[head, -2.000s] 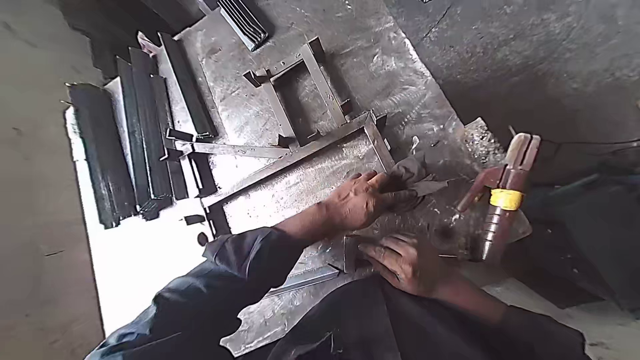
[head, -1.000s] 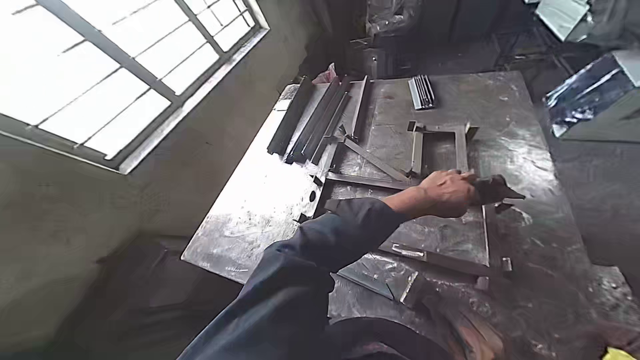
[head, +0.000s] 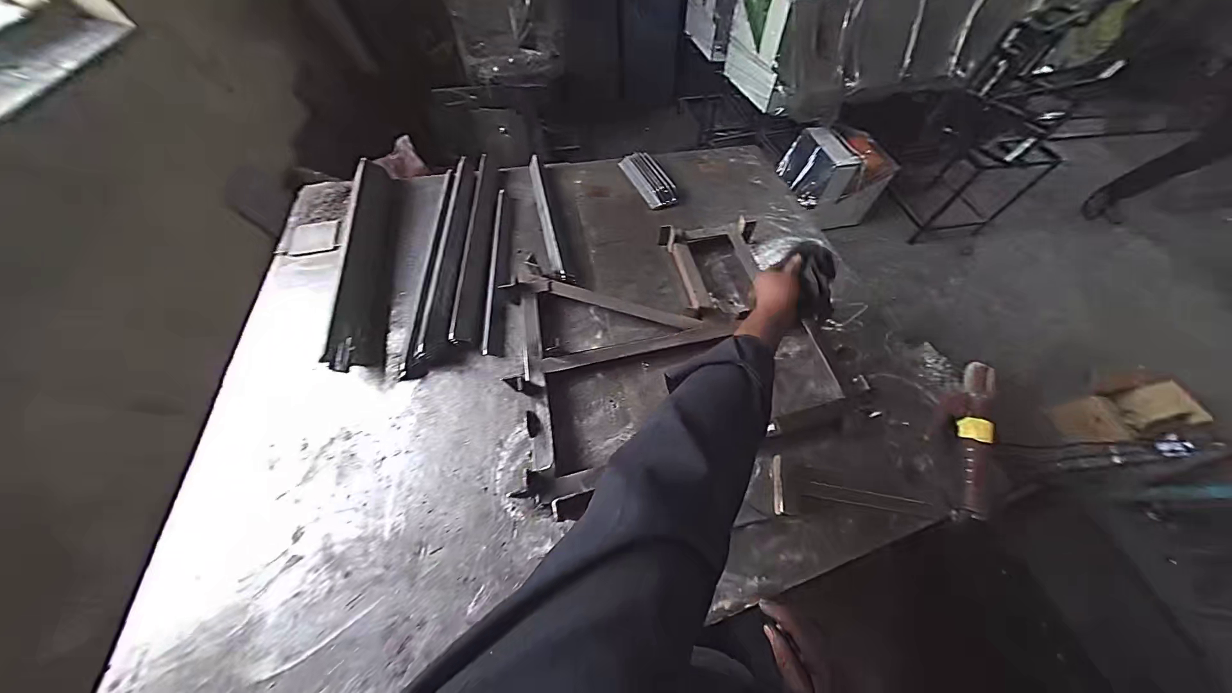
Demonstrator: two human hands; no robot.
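My left hand [head: 775, 294] reaches across the steel table [head: 462, 481] and grips a dark cloth or glove [head: 816, 277] at the table's right side. Beneath and beside that arm lies a welded frame of angle steel [head: 635, 348], with a slanted bar and a smaller rectangular frame [head: 688, 274] at its far side. My right hand [head: 794, 643] is low at the near table edge, partly dark; whether it holds anything cannot be seen. An electrode holder [head: 976, 443] with a yellow band is at the right edge of the table.
Dark angle-steel lengths [head: 361, 269] lie side by side at the far left. A bundle of short metal strips [head: 649, 180] sits at the back. Beyond the table are a box [head: 835, 173], a metal stand [head: 987, 178], cardboard [head: 1131, 409] and another person's leg [head: 1155, 173].
My left hand has moved away from me over the frame to its far right side, still with the dark cloth or glove. The view has swung widely.
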